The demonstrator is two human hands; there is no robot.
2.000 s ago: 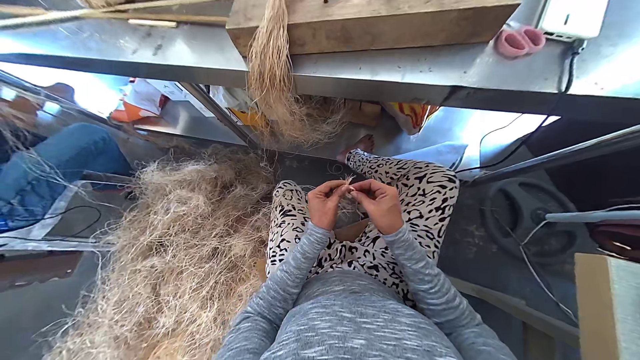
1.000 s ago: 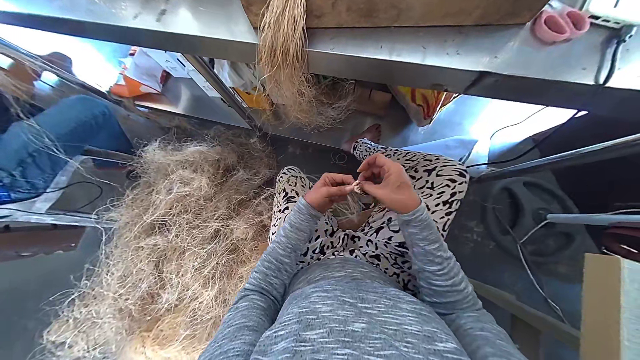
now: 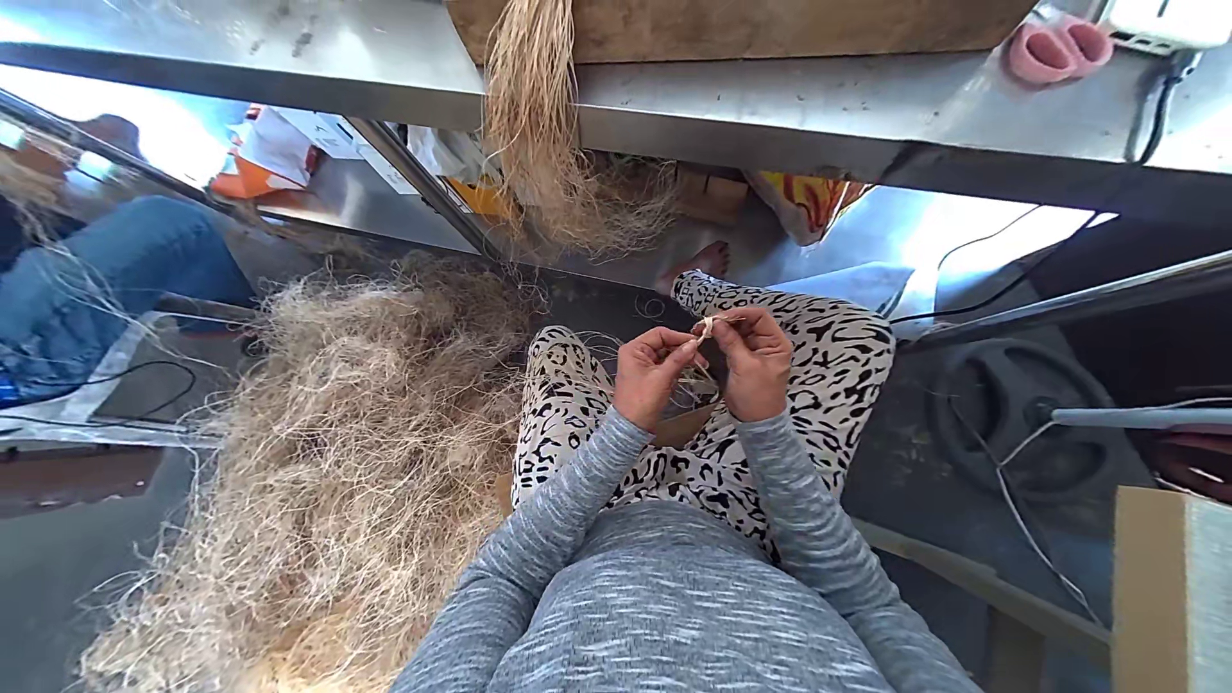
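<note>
My left hand [image 3: 654,373] and my right hand [image 3: 756,361] meet above my lap, fingertips close together. Between them they pinch a small pale looped or knotted strand of fiber [image 3: 707,330]. Thin loose strands hang beneath the hands, over a brown piece, perhaps cardboard, between my thighs. To the left of my legs lies a large tangled heap of pale plant fiber [image 3: 375,462]. A bundle of straw-colored fiber [image 3: 534,96] hangs over the front edge of the metal table, down from a wooden board [image 3: 770,29].
Pink-handled scissors [image 3: 1054,50] and a white device with a cable lie on the metal table [image 3: 818,111]. A person's jeans-clad leg [image 3: 125,279] is at the left. A dark wheel [image 3: 1020,414] and a cardboard box [image 3: 1150,587] are at the right. Bags lie beneath the table.
My hands stay together above my lap with the pale strand between them. The right hand's fingers have shifted around it, and the strand now shows as a small loop or knot.
</note>
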